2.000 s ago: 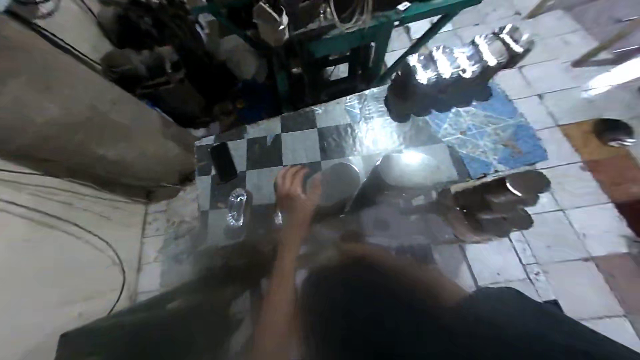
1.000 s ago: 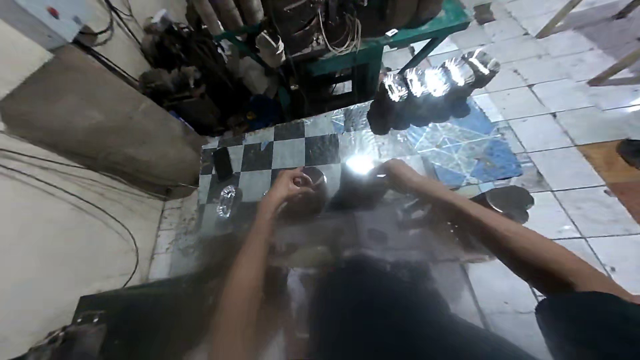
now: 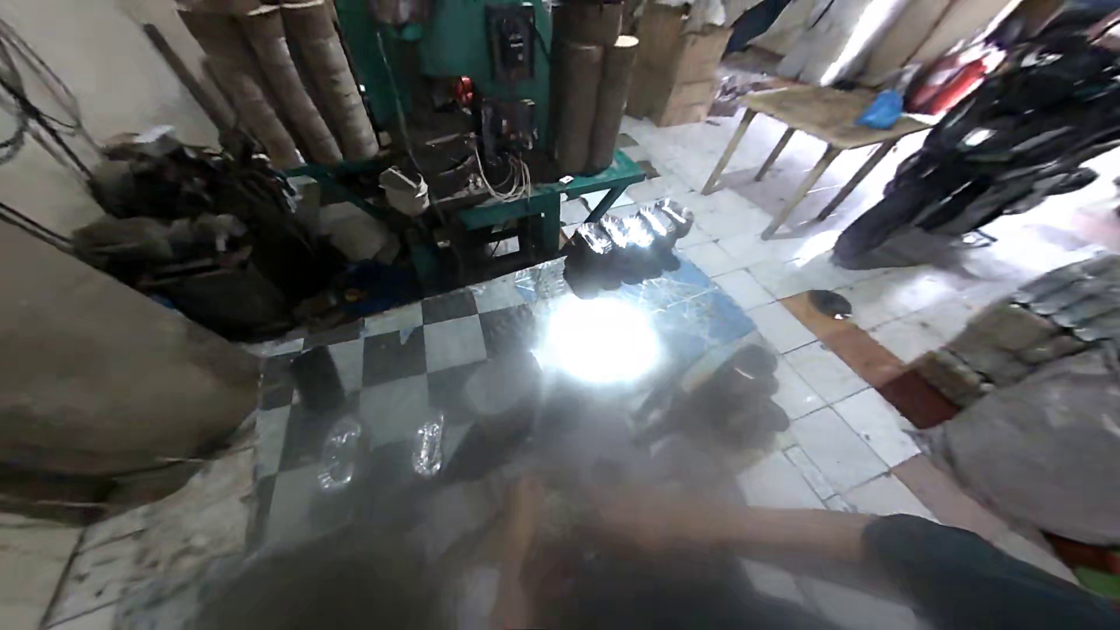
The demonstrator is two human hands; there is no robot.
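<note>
My left hand (image 3: 525, 507) is blurred at the lower middle of the head view, and my right hand (image 3: 604, 507) is close by it, near my body. Haze and blur hide the fingers, so what they hold cannot be told. Beyond them, a round shiny disc (image 3: 503, 385) lies on the checkered surface (image 3: 394, 376). Left of it are two small clear, glossy objects (image 3: 429, 446), and a dark phone-like object (image 3: 318, 378) lies farther left. Dark rounded pieces (image 3: 726, 402) sit to the right. A strong glare covers the surface's middle.
Stacked shiny-topped dark cylinders (image 3: 626, 249) stand at the far edge. Behind is a green metal bench (image 3: 577, 194) with machinery. A wooden table (image 3: 814, 109) and a motorcycle (image 3: 971, 157) stand at the back right. A wall block (image 3: 105, 332) rises at the left.
Both hands have drawn back from the middle of the checkered surface toward my body. A second clear, glossy object now shows beside the first. The view has tilted up.
</note>
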